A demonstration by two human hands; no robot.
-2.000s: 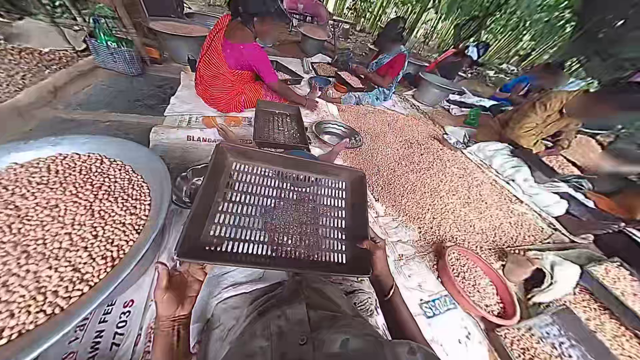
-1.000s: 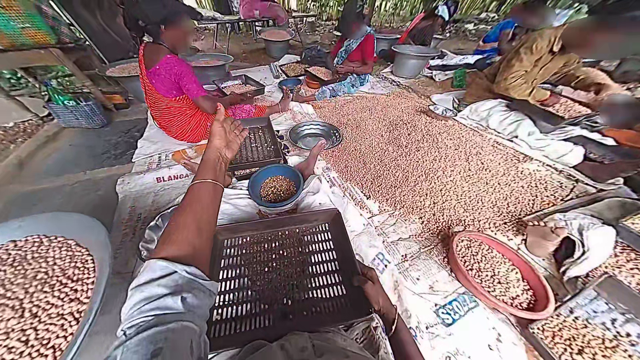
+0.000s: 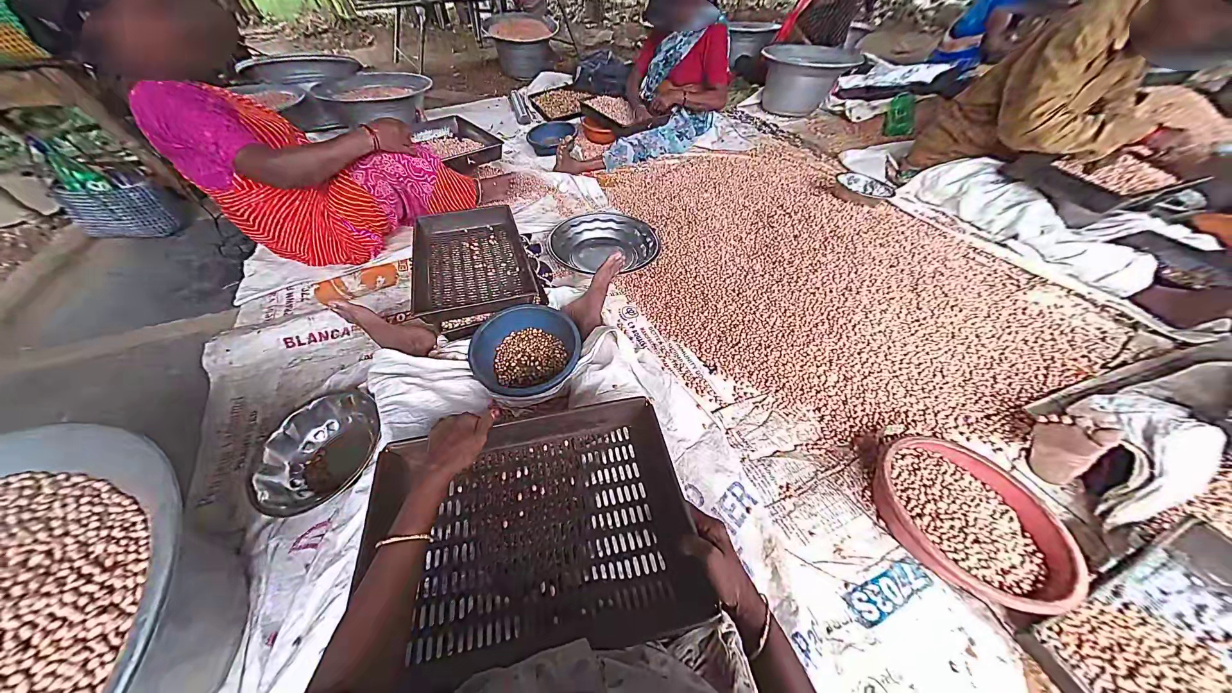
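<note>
A dark slotted tray (image 3: 549,520) rests on my lap, with a few small bits scattered over its slots. My right hand (image 3: 717,553) grips the tray's right edge. Over its far left edge is my left hand (image 3: 460,445), fingers bent together near the rim; whether it pinches anything cannot be told. Just beyond the tray, between my feet, stands a blue bowl (image 3: 481,351) partly filled with brown nuts or seeds. A shiny metal dish (image 3: 289,462) with a little dark matter lies left of the tray. Past the blue bowl sits a second slotted tray (image 3: 423,260).
A large metal basin (image 3: 159,491) of nuts stands at the left. Nuts or seeds (image 3: 818,289) cover the sheet on the right, beside a red tub (image 3: 1054,592). A metal bowl (image 3: 592,219) lies by my foot. A person in orange (image 3: 356,226) sits ahead left; others sit farther back.
My left hand was off the tray's near left corner, then raised and spread beyond it; now it is lower, at the tray's far edge. My right hand stays on the tray.
</note>
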